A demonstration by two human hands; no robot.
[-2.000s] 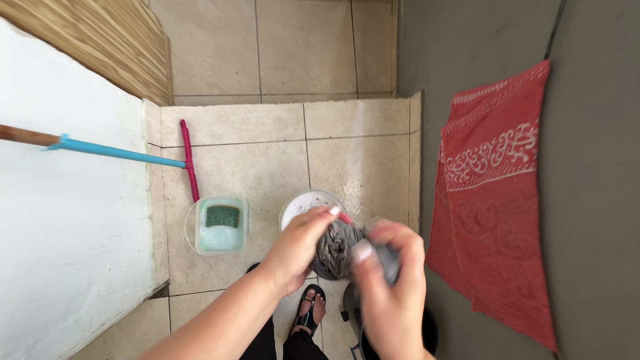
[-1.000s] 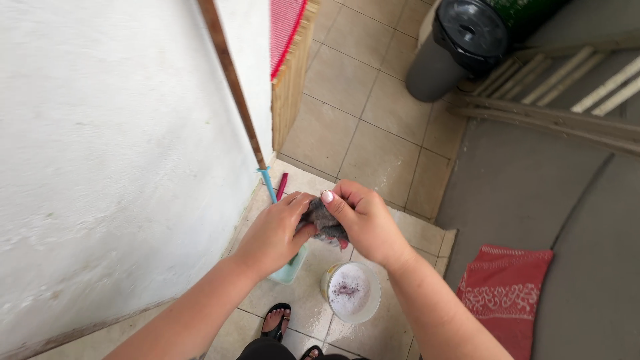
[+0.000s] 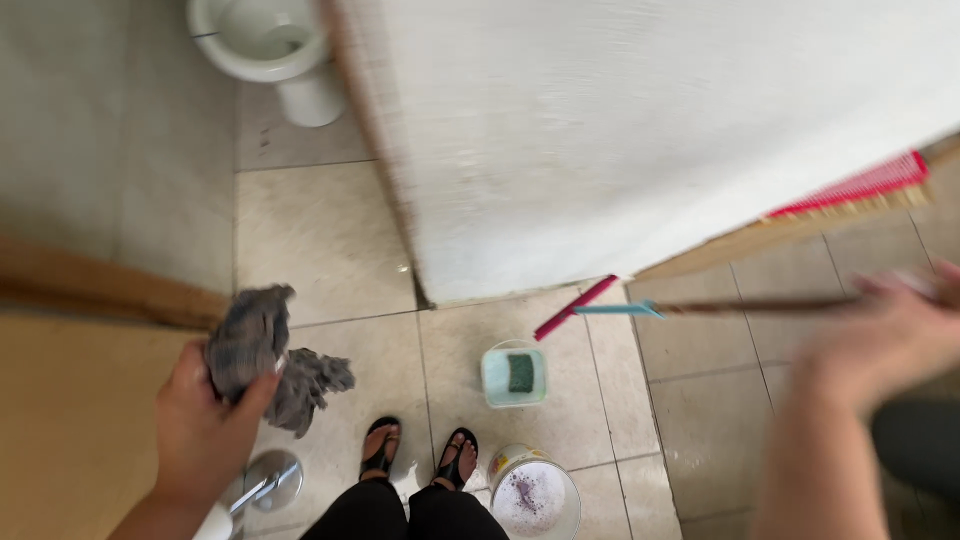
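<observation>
A crumpled grey cloth point(image 3: 251, 337) is gripped in my left hand point(image 3: 199, 424), part of it hanging loose to the right. At the right edge my right hand point(image 3: 911, 322), blurred, is around the brown handle of a floor squeegee point(image 3: 576, 309). The squeegee has a pink blade and a light blue socket, and its blade lies near the white wall's corner. Below it on the tiles stand a small clear tub point(image 3: 491, 382) with a green scouring pad point(image 3: 521, 373) and a round bucket point(image 3: 574, 510) of foamy water.
A white toilet point(image 3: 311, 97) stands beyond the doorway at upper left. The white wall point(image 3: 600, 135) fills the upper right, with a pink mesh item point(image 3: 862, 184) at its edge. A chrome stand point(image 3: 274, 480) is at lower left, beside my sandalled feet point(image 3: 454, 457).
My hands, both on the grey cloth before, are now wide apart; the left keeps the cloth and the right has taken hold of the squeegee handle. The view has swung strongly.
</observation>
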